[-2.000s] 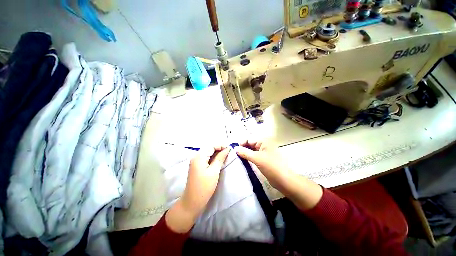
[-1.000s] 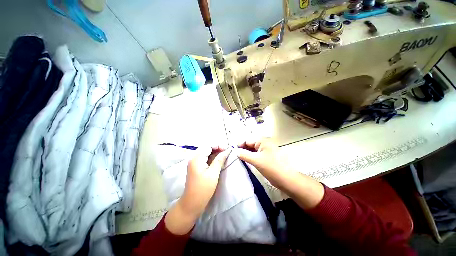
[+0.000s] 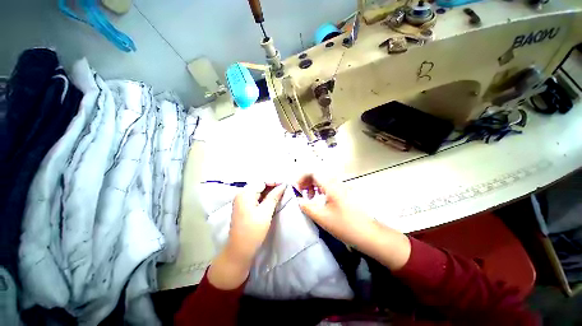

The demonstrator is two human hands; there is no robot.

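Observation:
A quilted garment piece (image 3: 293, 261), pale side up with navy at its right edge, lies at the table's front edge and hangs down towards me. My left hand (image 3: 252, 216) pinches its upper edge between thumb and fingers. My right hand (image 3: 328, 207) grips the same edge just to the right, fingers curled, with a bit of navy at the fingertips. Both hands are close together in front of the sewing machine (image 3: 395, 76). The presser foot area is washed out by bright light, so the needle is not clear.
A stack of pale quilted pieces (image 3: 108, 184) with navy ones stands at the left. A black flat rectangle (image 3: 408, 126) and a dark tangled cluster (image 3: 494, 124) lie under the machine arm. A light-blue plastic part (image 3: 242, 86) is at the head's left end. A red seat (image 3: 478, 248) is below right.
My right hand has shifted slightly, its fingers more curled and a little apart from the left. The navy edge strip is more covered. The camera view has shifted slightly.

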